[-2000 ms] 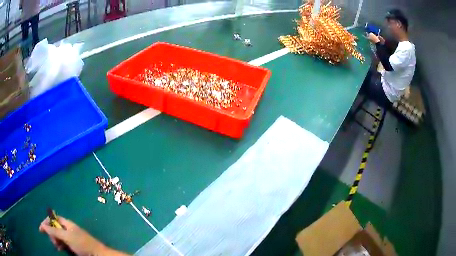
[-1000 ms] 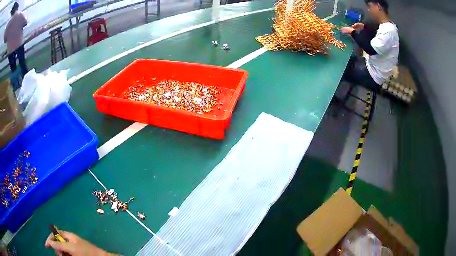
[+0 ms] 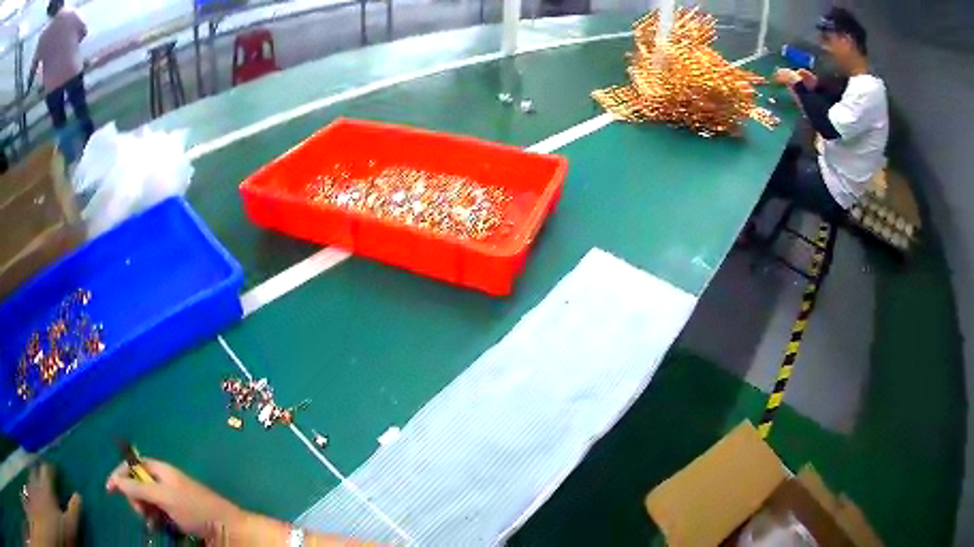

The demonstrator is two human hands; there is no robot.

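Note:
My right hand (image 3: 176, 497) is at the lower left, closed round yellow-and-dark nippers (image 3: 136, 466). My left hand (image 3: 48, 513) is at the bottom left corner, partly cut off by the picture's edge; its fingers point up, and whether it holds anything does not show. The blue tray (image 3: 160, 262) lies just beyond my hands, with small copper-gold and silver parts (image 3: 59, 347) scattered at its left end. A small cluster of pieces (image 3: 260, 403) lies on the bench to the right of the tray, near a thin white line.
A red tray (image 3: 427, 256) with many small parts stands beyond. A pale ribbed sheet (image 3: 534, 395) lies along the bench edge. Copper-gold frames (image 3: 694, 80) are heaped near a seated person (image 3: 854, 128). A clear bag (image 3: 128, 171) and cardboard boxes (image 3: 716, 481) stand at left and lower right.
My left hand has come into view at the lower left. More parts lie in the blue tray than two seconds ago. My right hand still holds the nippers. The view has shifted slightly.

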